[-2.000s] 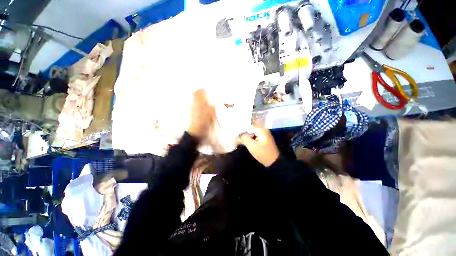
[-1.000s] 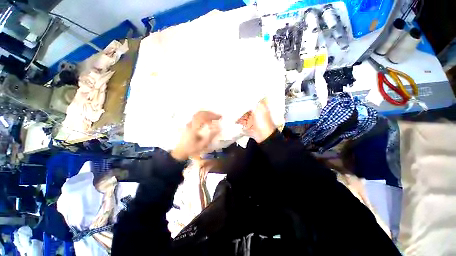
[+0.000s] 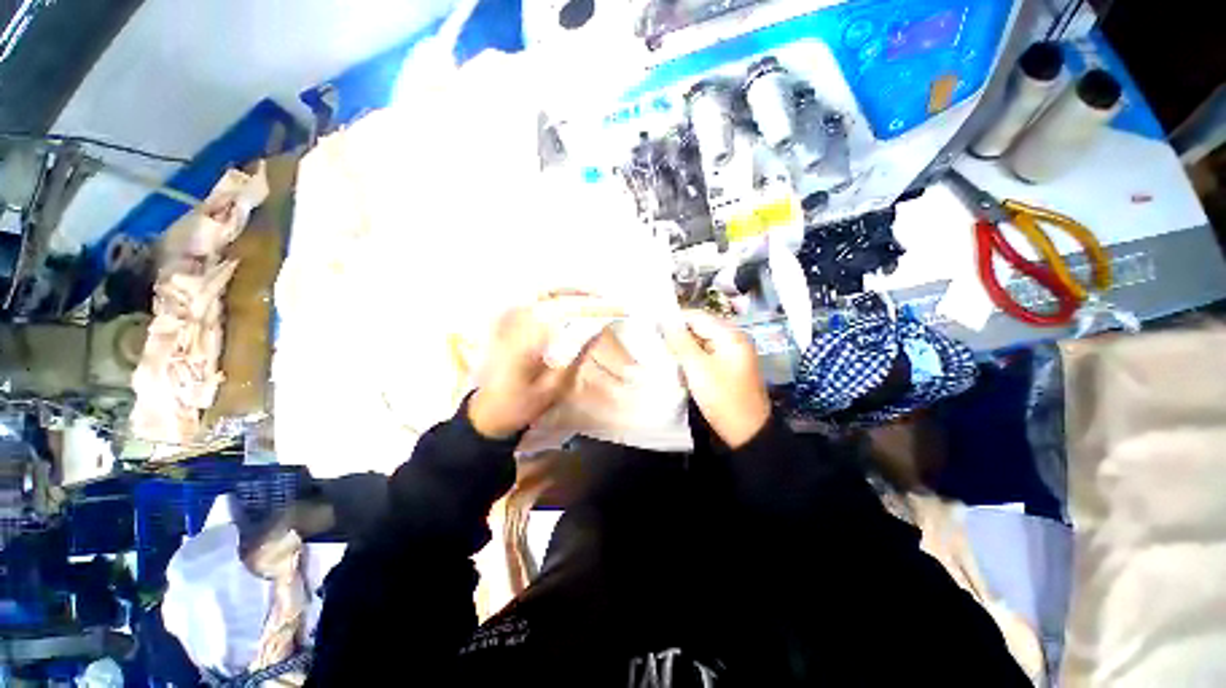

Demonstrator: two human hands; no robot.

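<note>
A pale peach fabric piece [image 3: 625, 393] is stretched between my hands at the table's front edge, its lower part hanging towards my lap. My left hand [image 3: 518, 370] holds its left side, fingers partly hidden by the cloth. My right hand [image 3: 723, 374] holds its right side near the machine's front corner. The large pale fabric stack [image 3: 390, 269], washed out to white, lies under and left of my hands. The overlock machine [image 3: 726, 148], with a yellow label [image 3: 760, 219], stands right of the stack.
Gingham strips [image 3: 861, 366] bunch below the machine front. Red and yellow-handled scissors [image 3: 1035, 262] and two thread cones [image 3: 1055, 121] are at the right. A folded beige bundle [image 3: 1150, 497] lies at lower right. Crumpled peach pieces [image 3: 184, 336] lie on a brown board at left.
My hands have moved from over the stack with the cloth, which now shows as a peach piece spread between them. The view has shifted, showing more of the machine's blue panel.
</note>
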